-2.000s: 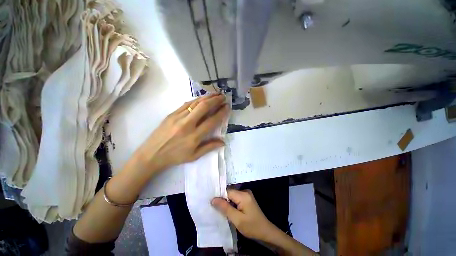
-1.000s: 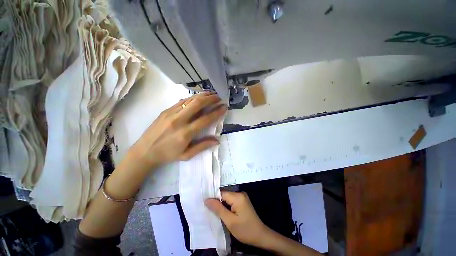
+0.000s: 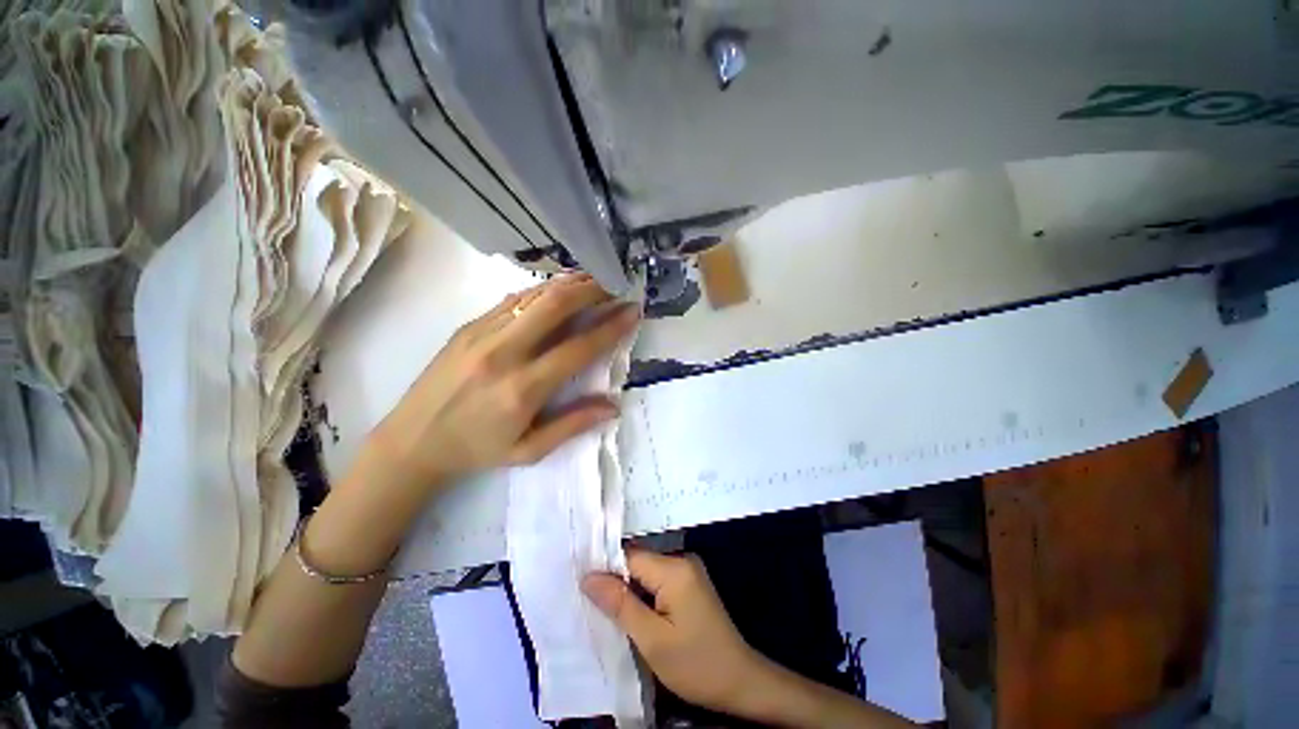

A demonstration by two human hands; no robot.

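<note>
A layered white fabric strip (image 3: 556, 570) runs from the needle area down over the table's front edge. My left hand (image 3: 499, 378) lies flat on its upper part, fingertips close to the presser foot (image 3: 648, 278), fingers slightly spread. The needle is hidden behind the machine head. My right hand (image 3: 684, 627) pinches the strip's right edge below the table edge, thumb on top. The strip's lower end hangs near the bottom of the view. A thick bundle of cream cut pieces (image 3: 200, 385) lies at the left, beside my left forearm.
The off-white sewing machine head (image 3: 855, 100) with green lettering spans the top. Tan patches lie beside the foot (image 3: 724, 274) and at the table's right (image 3: 1187, 382). Ruler markings run along the white front edge (image 3: 855, 463). Below are white sheets (image 3: 883, 612) and an orange-brown board (image 3: 1097, 584).
The view has shifted and turned, so the machine head sits differently in it. Both hands keep nearly the same hold on the strip, with no clear movement along it.
</note>
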